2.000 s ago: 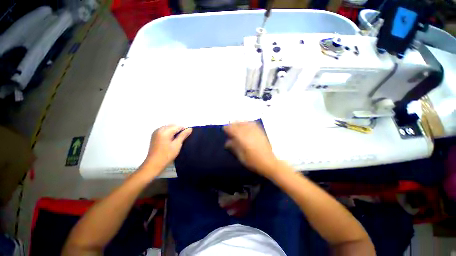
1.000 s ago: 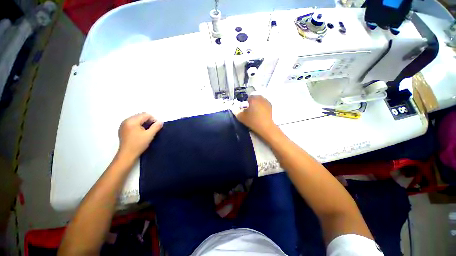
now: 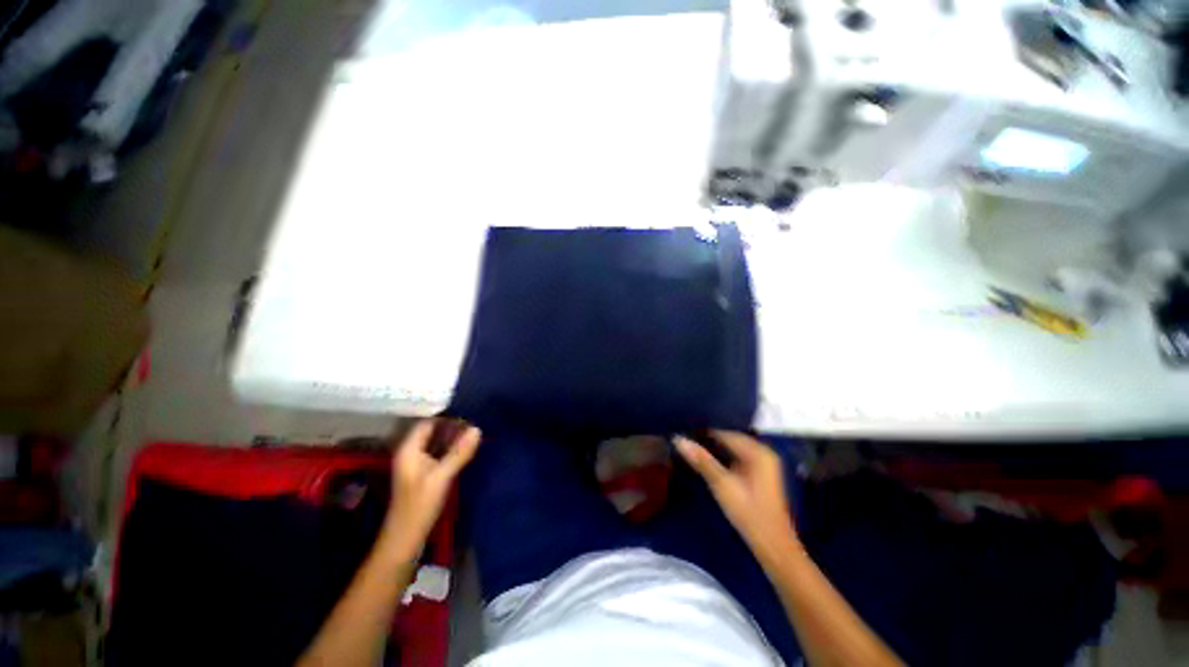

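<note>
A dark navy panel [image 3: 606, 326] lies flat on the white sewing table and hangs over its front edge. Its far right corner is at the presser foot [image 3: 725, 232] of the white sewing machine [image 3: 900, 117]. My left hand [image 3: 430, 472] pinches the panel's near left edge at the table front. My right hand [image 3: 741, 480] is at the panel's near right edge, thumb and fingers closing on the dark fabric. The picture is blurred, and the needle cannot be made out.
Yellow-handled snips [image 3: 1039, 313] lie right of the needle area. A red crate [image 3: 235, 467] with dark pieces stands by my left leg. A dark fabric pile [image 3: 965, 573] is low at my right. The table's front edge [image 3: 339, 395] runs before my lap.
Both hands have moved from the panel's far part to its near edge, the right one leaving the presser foot. The panel's far corner stays at the foot. The view has shifted.
</note>
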